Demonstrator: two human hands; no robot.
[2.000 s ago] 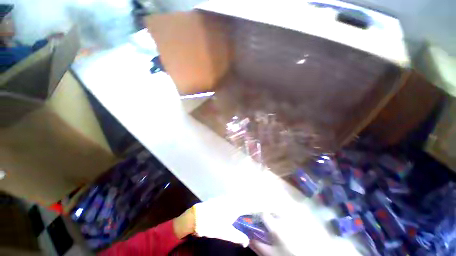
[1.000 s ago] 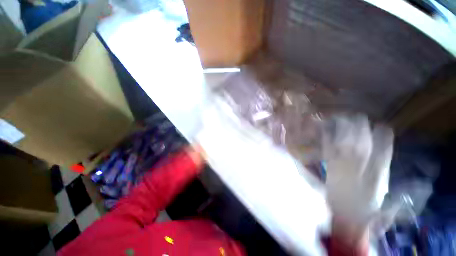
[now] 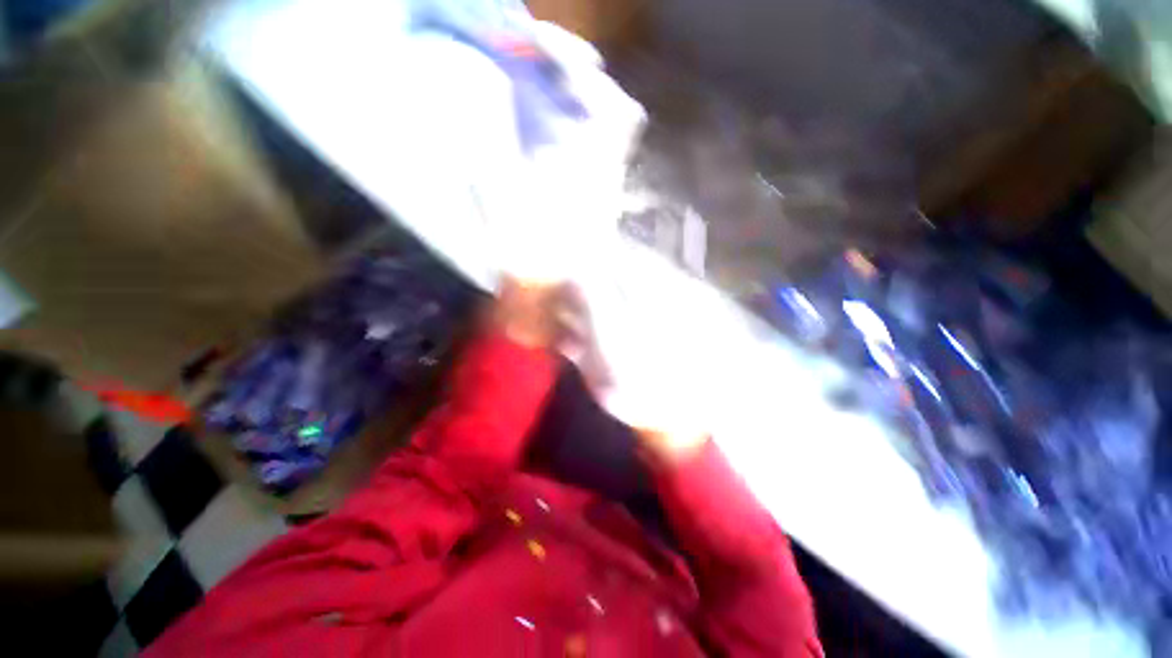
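Observation:
My left hand (image 3: 546,244), in a white glove, is over the white table in the middle. My right hand (image 3: 630,360), also gloved, is close beside it at the table's near edge. Both are blurred and washed out against the table, so their fingers and grip cannot be made out. A blurred purple item (image 3: 546,103) shows just beyond my left hand; whether it is held is unclear. Dark purple units and cables (image 3: 990,386) lie in a heap at the right. Clear plastic cases (image 3: 675,231) glint at the opening of the large carton (image 3: 797,90).
The white table (image 3: 823,450) runs diagonally. A tan carton (image 3: 154,244) stands at the left. Below it, a floor carton holds many purple packed units (image 3: 321,360). An orange-red object (image 3: 142,402) lies on the black-and-white checkered floor (image 3: 180,495).
My right hand has moved left from the large carton to beside my left hand. The purple item has come into view over the table. The view has shifted and blurred.

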